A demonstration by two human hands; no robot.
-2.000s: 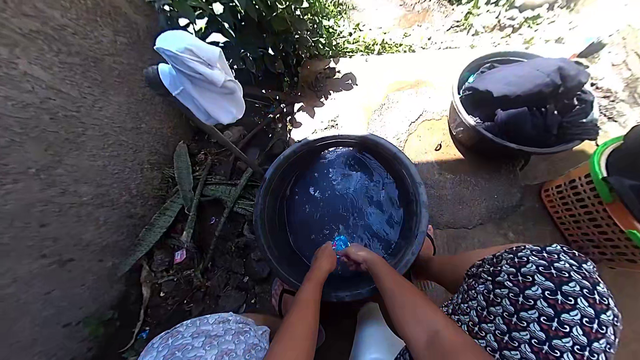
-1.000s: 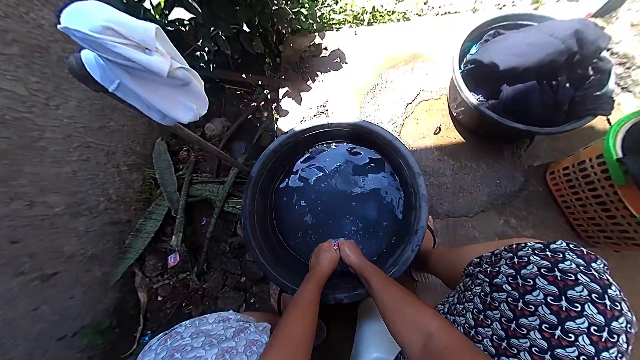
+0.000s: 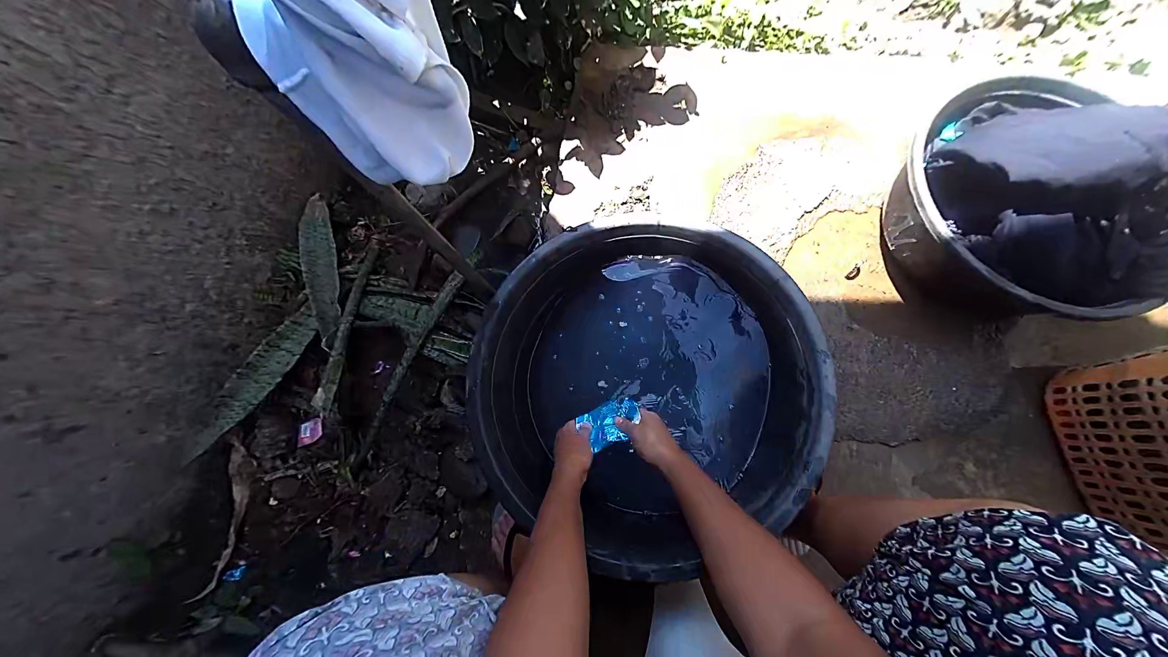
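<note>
A shiny blue plastic sachet (image 3: 606,423) is stretched between my two hands, just above the water in a round black plastic tub (image 3: 812,401). My left hand (image 3: 573,449) grips its left end. The right end is pinched in my right hand (image 3: 650,434), with the thumb lying over it. Dark bluish water (image 3: 648,347) with small bubbles and bright reflections partly fills the tub. Both forearms reach over the near rim, which lies between my knees.
White cloth (image 3: 374,82) hangs on a post at the upper left, beside a wall. A second tub (image 3: 922,210) holds dark wet clothes (image 3: 1049,182). An orange plastic basket (image 3: 1109,438) stands at the right. Cut leaves and sticks (image 3: 401,310) litter the soil left of my tub.
The blue sachet, nearly hidden between my closed-together hands one second ago, now shows plainly, spread between them. My hands have moved slightly apart.
</note>
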